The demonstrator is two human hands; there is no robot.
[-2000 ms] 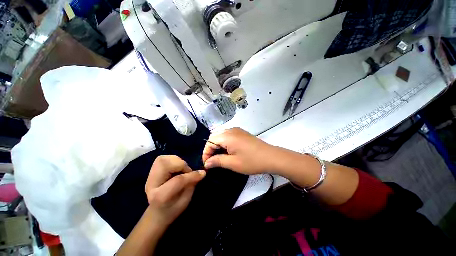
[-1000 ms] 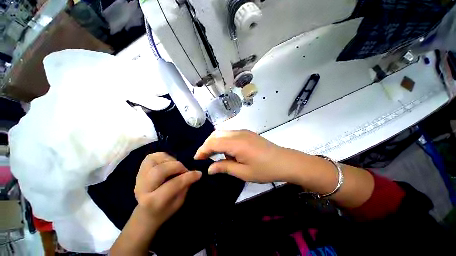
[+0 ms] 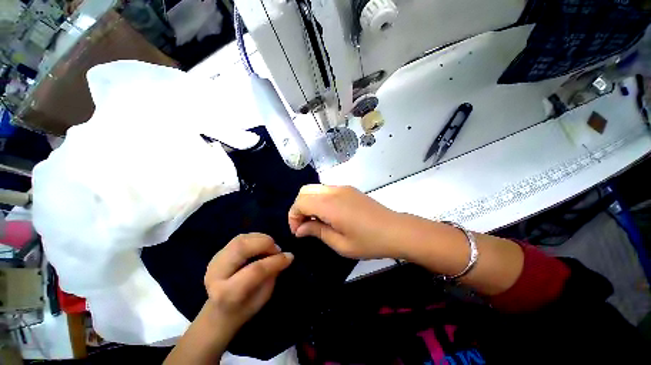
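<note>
The black fabric part (image 3: 207,235) lies on my lap and up to the machine's front edge, joined to the white fabric part (image 3: 135,171), a large puffy heap at the left. My left hand (image 3: 243,274) is over the black cloth, thumb and index fingertips pinched close together. My right hand (image 3: 339,217) is just up and right of it, fingers curled towards the thumb. The fingertips of the two hands are a little apart. Anything between them is too small or dark to tell. The sewing machine's (image 3: 328,114) needle area stands beyond my hands.
Black thread snips (image 3: 450,134) lie on the white table (image 3: 400,167). Dark plaid cloth (image 3: 571,43) lies at the upper right. Ruler markings (image 3: 542,178) run along the table edge. A brown cardboard box (image 3: 107,64) is at the upper left. Something red (image 3: 71,301) shows at the lower left.
The fingers of my right hand have opened, then curled in again above my left hand. The whole view has shifted, so machine and snips sit further right. The snips lie as before.
</note>
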